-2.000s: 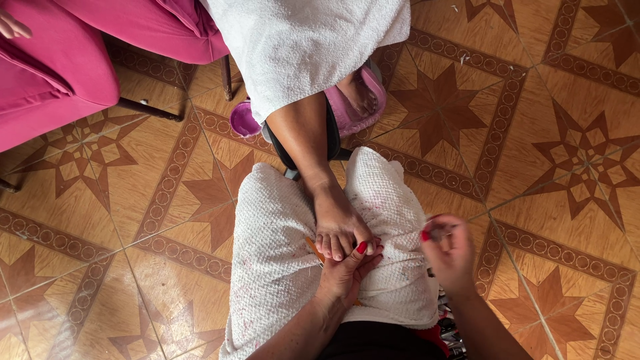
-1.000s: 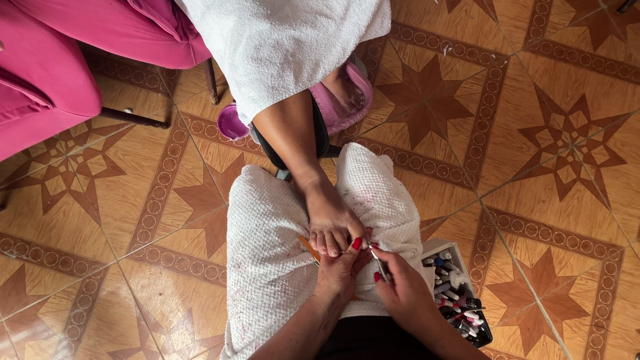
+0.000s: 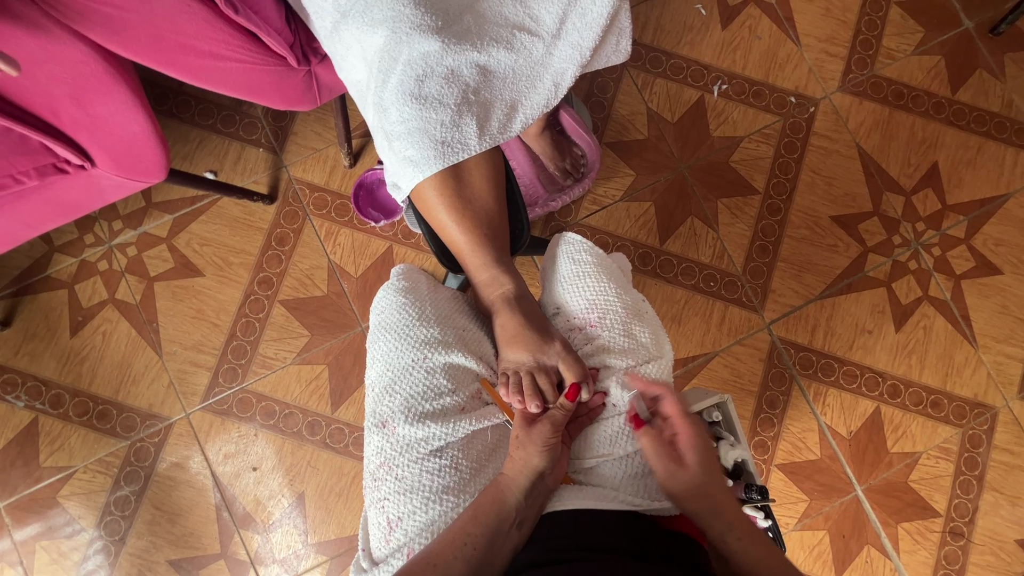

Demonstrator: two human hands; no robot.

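Note:
Another person's bare foot [image 3: 532, 352] rests on the white towel [image 3: 432, 384] across my lap. My left hand [image 3: 548, 436] holds its toes from below, with the red-nailed thumb by the big toe. To the right of the foot, slightly apart from it, my right hand [image 3: 668, 432] is blurred; its fingers are closed around a slim metal tool [image 3: 634, 394], whose kind is unclear. An orange stick-like item [image 3: 498, 402] lies on the towel beside the smaller toes, partly hidden by the foot.
A box [image 3: 708, 396] of small bottles stands at my right thigh. Ahead are a black footrest [image 3: 516, 208], a purple bowl [image 3: 376, 196] and a pink slipper [image 3: 588, 152] on the person's other foot. Another person's pink-clad legs [image 3: 120, 136] are at upper left.
My right hand was at the big toe with the metal tool one second ago and has moved off to the right. My left hand has stayed at the toes.

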